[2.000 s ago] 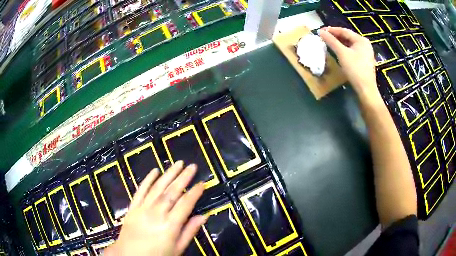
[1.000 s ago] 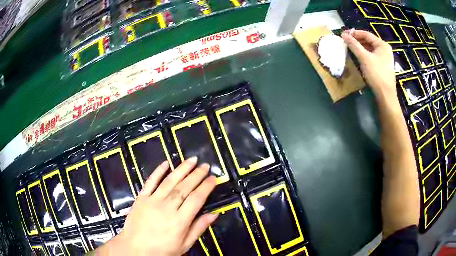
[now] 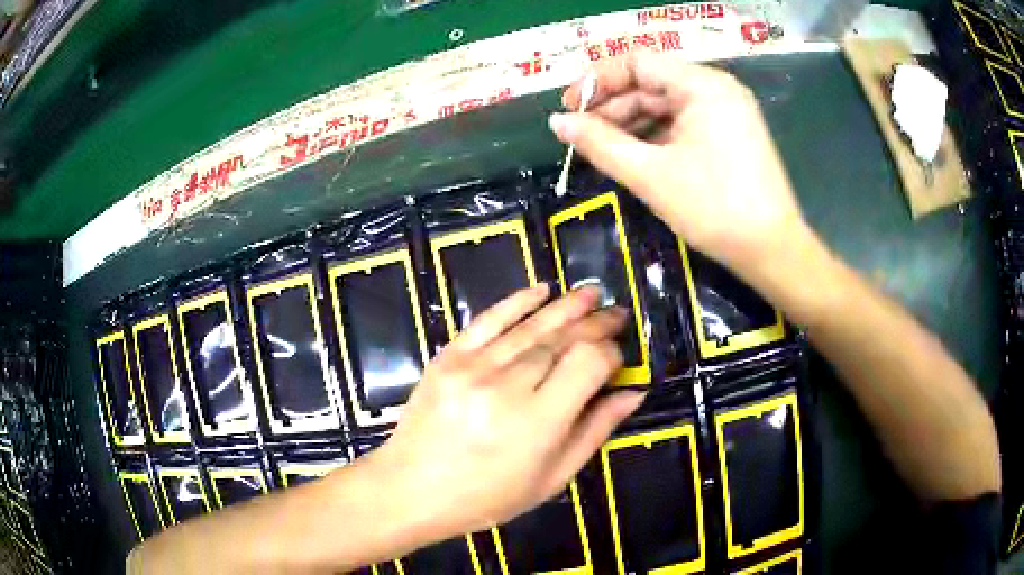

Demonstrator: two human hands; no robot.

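Observation:
A black tray (image 3: 698, 388) holds rows of dark panels with yellow borders. My left hand (image 3: 511, 393) lies over one display panel (image 3: 590, 249) in the upper row. Its fingertips are on the panel's face and the thumb is by its lower edge. This panel looks narrower than its neighbours and tilted. Its lower left part is hidden by my fingers. My right hand (image 3: 685, 157) pinches a thin white cotton swab (image 3: 570, 152), tip down, just above the panel's top edge. I cannot tell whether the tip touches anything.
A white wad (image 3: 920, 110) lies on a tan cardboard piece (image 3: 870, 67) at the upper right. A printed tape strip (image 3: 393, 107) crosses the green bench behind the tray. More yellow-bordered panels (image 3: 1003, 90) show at the right edge. Dark trays stand at the left edge.
My right hand has moved left from the white wad to above the tray, now with the swab visible. The view has shifted right to left. The panel at my left fingers now looks tilted.

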